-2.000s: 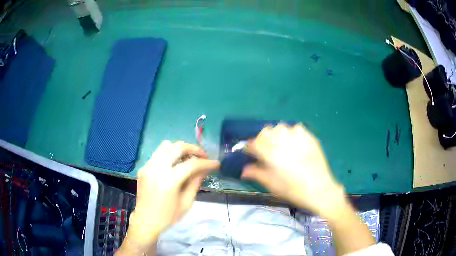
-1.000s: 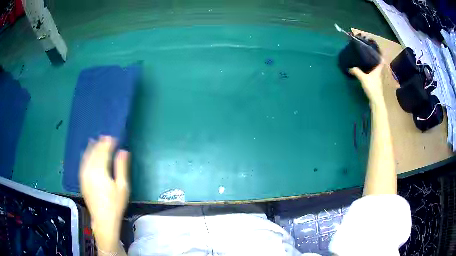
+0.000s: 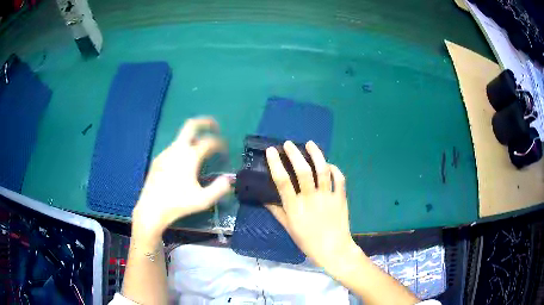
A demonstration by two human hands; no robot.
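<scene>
A black speaker housing (image 3: pixel 256 186) lies on its side across a blue mesh cloth (image 3: pixel 295 119) at the bench's near edge. The cloth's lower end hangs over the edge. My right hand (image 3: pixel 313 202) lies over the housing's right part, fingers spread on top and thumb below, holding it. The housing's slotted side faces up and away. My left hand (image 3: pixel 188 173) is at the housing's left end, blurred, thumb and fingers apart around the lead wires (image 3: pixel 218 176). Whether it touches the wires is unclear. A white plug (image 3: pixel 222 235) hangs at the bench edge.
A stack of blue cloths (image 3: pixel 128 137) lies left on the green mat, with more blue cloth (image 3: pixel 27 125) farther left. Several black housings (image 3: pixel 508 124) stand on the tan board (image 3: pixel 486 184) at right. A grey-rimmed crate (image 3: pixel 98 256) is lower left. A metal post (image 3: pixel 80 27) stands at the back left.
My right hand has brought a housing from the right board to the front centre. A blue cloth now lies under it. My left hand has moved from the cloth stack to the housing's wire end.
</scene>
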